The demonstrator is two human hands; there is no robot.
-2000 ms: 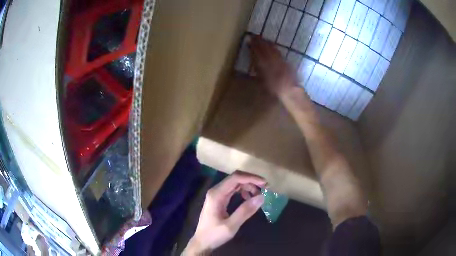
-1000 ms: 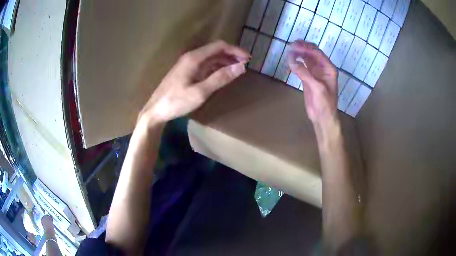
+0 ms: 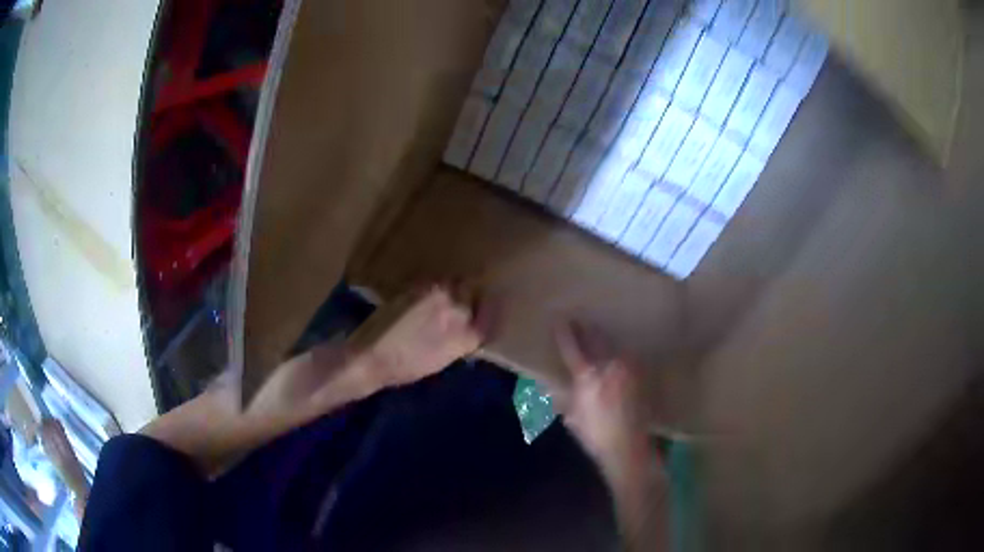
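Note:
A large brown shipping carton (image 3: pixel 540 253) stands open in front of me. White product boxes (image 3: pixel 637 119) lie inside it in a neat grid against the far part. My left hand (image 3: pixel 432 329) is closed over the near flap edge of the carton, left of centre. My right hand (image 3: pixel 604 394) is blurred and grips the same near edge further right, its thumb or a finger on the inner side. What the fingers do below the edge is hidden.
A tall carton flap (image 3: pixel 324 162) rises on the left. Beyond it are red crates (image 3: pixel 205 140) and the pale bench (image 3: pixel 81 205). A green piece (image 3: pixel 533 410) shows below the near edge. Another person's arm (image 3: pixel 67 458) is at lower left.
Both hands have come down from over the boxes to the carton's near edge. The outward-folded near flap no longer shows as a wide pale strip. The view has shifted.

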